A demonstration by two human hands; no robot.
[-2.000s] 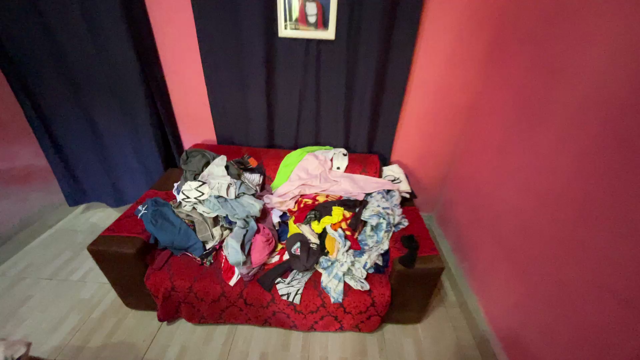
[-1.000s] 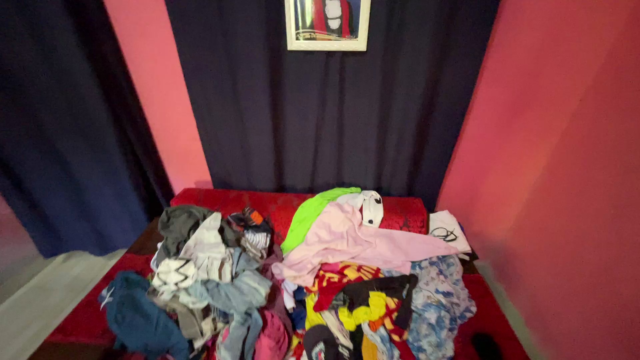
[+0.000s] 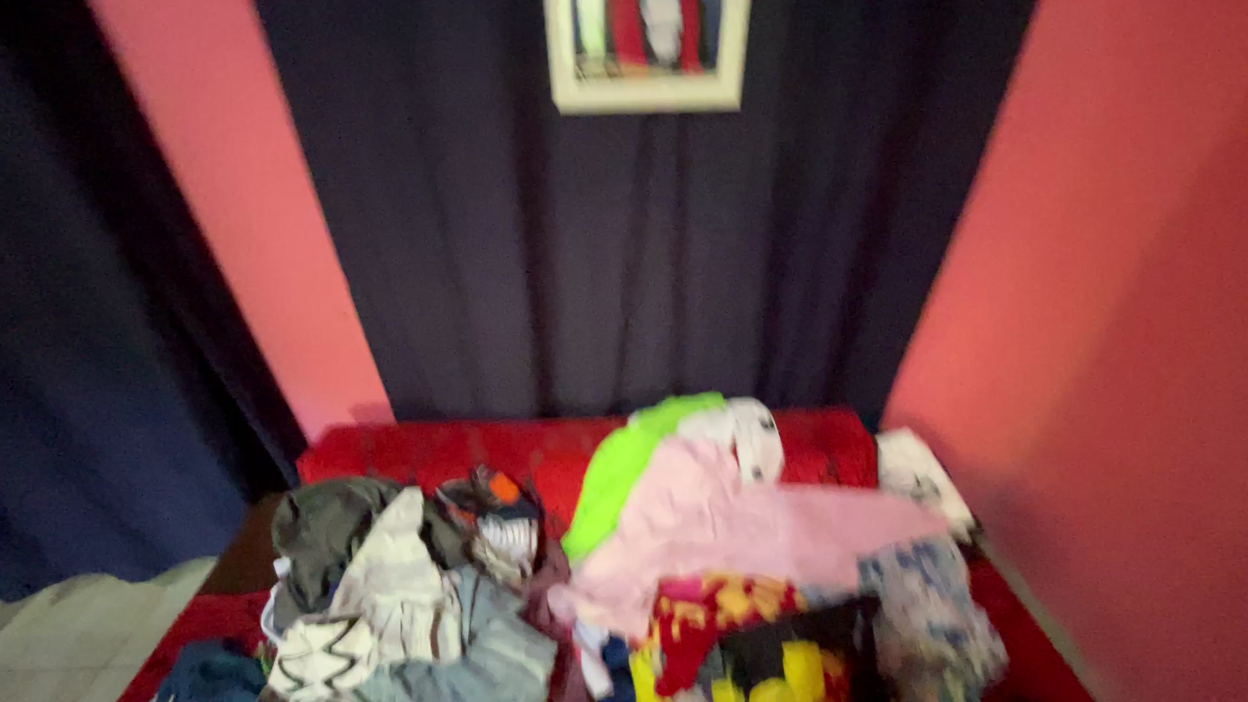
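Neither of my hands shows in the head view. A heap of clothes lies on a sofa with a red cover point(image 3: 458, 448). On its right part are a pink garment point(image 3: 721, 526), a bright green cloth point(image 3: 624, 468), a red and yellow patterned cloth point(image 3: 702, 619), a black and yellow garment point(image 3: 790, 653) and a blue and white patterned cloth point(image 3: 926, 614). To the left lie a dark grey garment point(image 3: 331, 536), a whitish garment point(image 3: 400, 575), a grey-blue garment point(image 3: 497, 643) and a dark blue one point(image 3: 210, 673). The picture is blurred.
Dark curtains point(image 3: 634, 253) hang behind the sofa, with a white-framed picture point(image 3: 648, 95) in front of them. A pink wall point(image 3: 1121, 370) stands close on the right. Another dark blue curtain point(image 3: 88, 341) hangs at the left, above a light tiled floor point(image 3: 78, 634). A white cloth point(image 3: 921, 478) lies at the sofa's right back corner.
The view has moved much nearer to the sofa and tilted up, so the sofa's front has left the frame. The clothes show no plain change.
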